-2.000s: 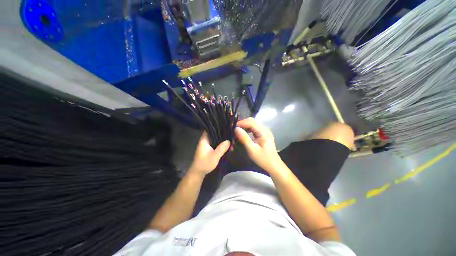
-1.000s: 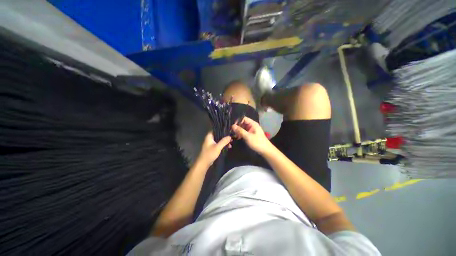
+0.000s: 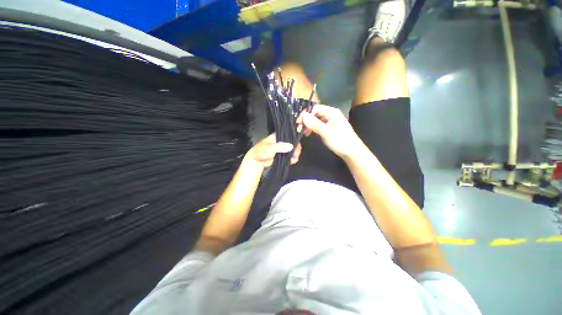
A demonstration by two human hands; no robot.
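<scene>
A bunch of thin black cables [image 3: 282, 126] stands over my lap with its ends fanned out, pointing up and away. The stripped cable ends [image 3: 280, 89] show small pale and pinkish tips. My left hand [image 3: 268, 151] is closed around the lower part of the bunch, thumb across the front. My right hand [image 3: 323, 125] is at the right side of the bunch, thumb and fingertips pinching a single black cable whose tip points up. The fine cores at the tips are too small to tell apart.
A huge mass of black cables [image 3: 123, 160] fills the left. The blue bench with a worn yellow edge [image 3: 271, 11] is at the top. At right are a wheeled rack's pale bars [image 3: 510, 92] and a yellow floor line [image 3: 508, 242]. My shod foot [image 3: 389, 19] is at the top.
The view has shifted, so the bench has slid up and mostly out. Both hands and the bunch sit higher in the picture. My right hand is now nearer the cable tips.
</scene>
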